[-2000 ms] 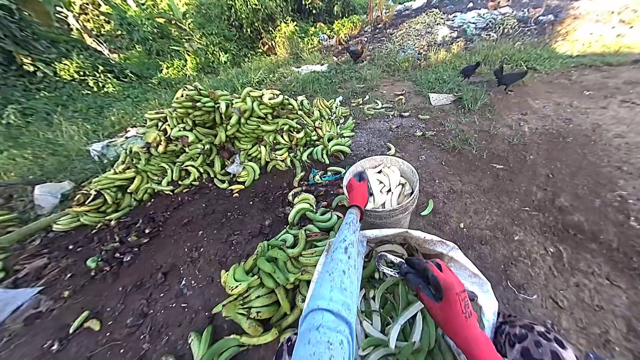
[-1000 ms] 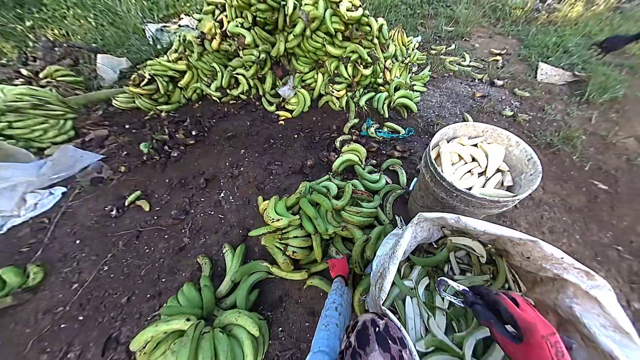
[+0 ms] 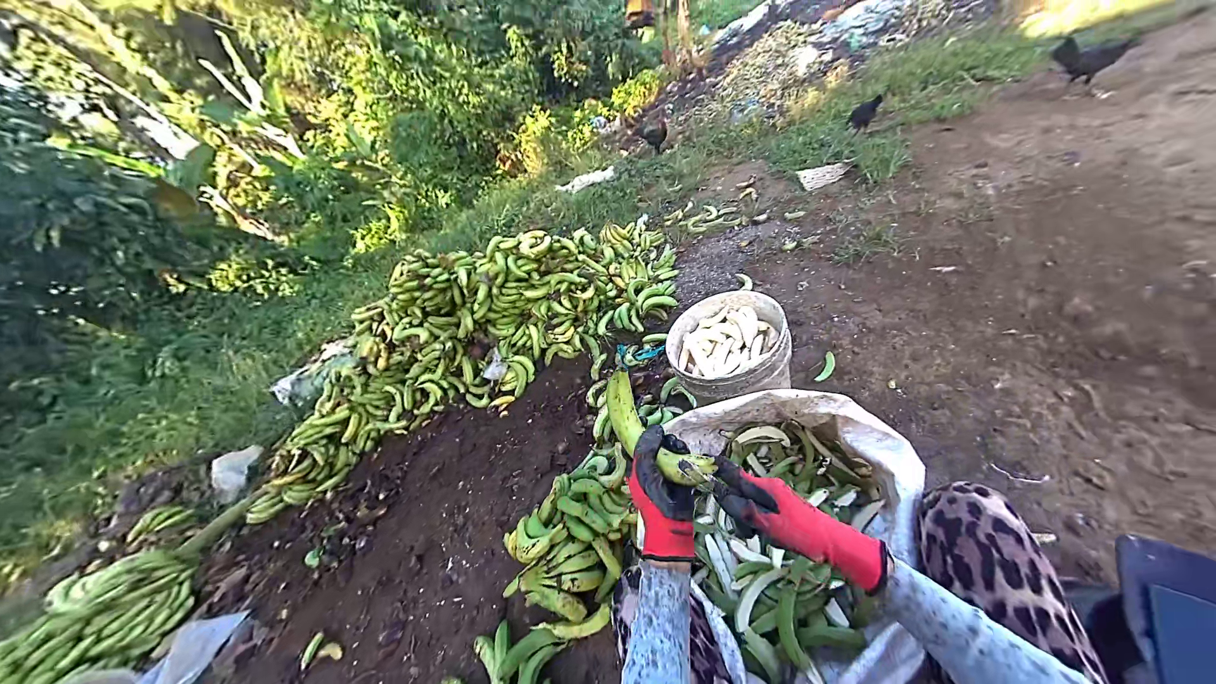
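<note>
My left hand (image 3: 662,499), in a red and black glove, grips a green unpeeled plantain (image 3: 624,413) that points up and away. My right hand (image 3: 784,513), gloved alike, is at the plantain's near end; its fingers are curled there, and the metal tool seen in it earlier is hidden. Below both hands a white sack (image 3: 898,456) stands open, holding green peels (image 3: 760,598). Just beyond it is a whitish bucket (image 3: 781,366) with peeled plantains (image 3: 727,342).
A large heap of green plantains (image 3: 475,323) lies at the upper left, and a smaller pile (image 3: 570,532) is left of the sack. Another bunch (image 3: 123,608) lies at the lower left. Dark birds (image 3: 1088,59) stand near the grass. My patterned knee (image 3: 997,560) is right of the sack.
My left hand has come from the small pile to above the sack, and now holds a plantain. My right hand has met it there. The view has swung up.
</note>
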